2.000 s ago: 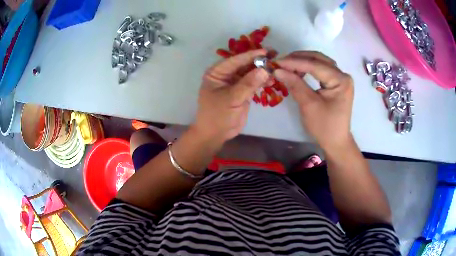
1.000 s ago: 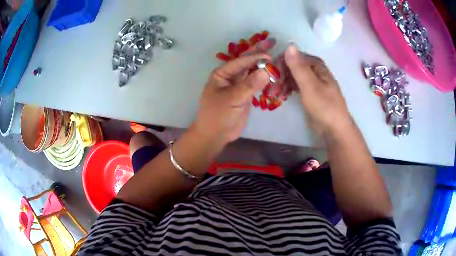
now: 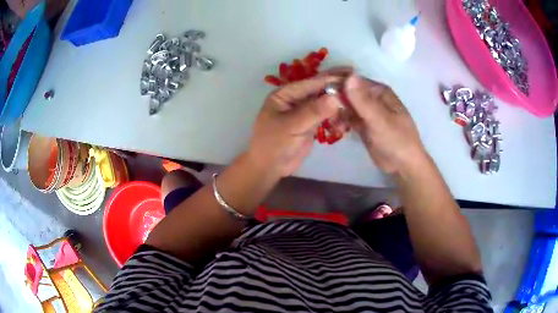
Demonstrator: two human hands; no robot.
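Note:
My left hand pinches a small silver metal setting between thumb and fingers above the table. My right hand is close against it from the right, its fingertips at the setting and blurred; whether they hold anything cannot be told. The face of the setting is mostly hidden by the fingers. Loose red stones lie behind and below the hands. A pile of silver settings lies at the left, and a pile of silver pieces with some red at the right.
A white glue bottle with a blue tip stands at the back right. A pink basin of silver pieces is at the right edge. A blue tray and light-blue basin are at the left. One small piece lies near the left edge.
A second ago my right hand was apart from the setting, with red showing in it; now its fingertips are back at it. My left hand keeps its hold. The view has shifted slightly.

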